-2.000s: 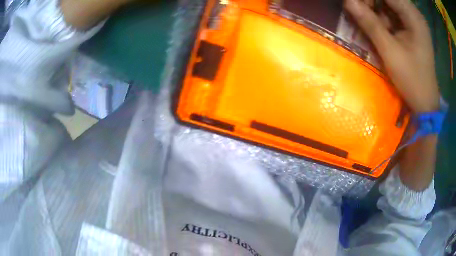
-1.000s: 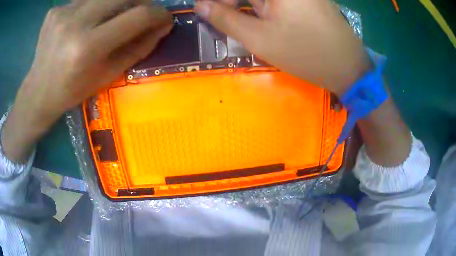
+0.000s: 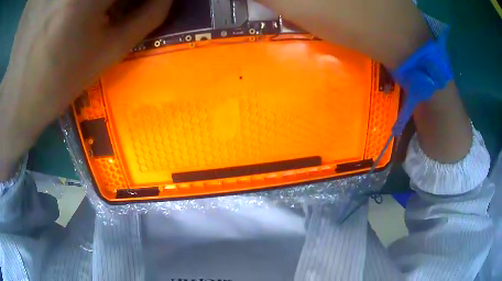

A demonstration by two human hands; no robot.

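The open orange tablet housing (image 3: 236,115) with a black rim lies in front of me. The main board (image 3: 225,34) shows as a strip along its far edge, cut off by the top of the picture. My left hand (image 3: 71,60) reaches over the housing's far left corner. My right hand is mostly beyond the top edge; only its back near the wrist (image 3: 341,24) shows, over the far right part. The fingertips of both hands are out of the picture, so what they hold cannot be seen. Dark foam strips (image 3: 247,169) line the near edge.
Bubble wrap (image 3: 231,206) lies under the housing. A blue wrist strap (image 3: 424,68) is on my right wrist, with its cord crossing the housing's near right corner. The green work surface (image 3: 473,82) shows at the right, with a bit of yellow edge at the top right.
The housing was tilted earlier with my left hand away from it. It has since levelled, and my left hand has come over its far left. Since then, housing and hands have shifted up in view.
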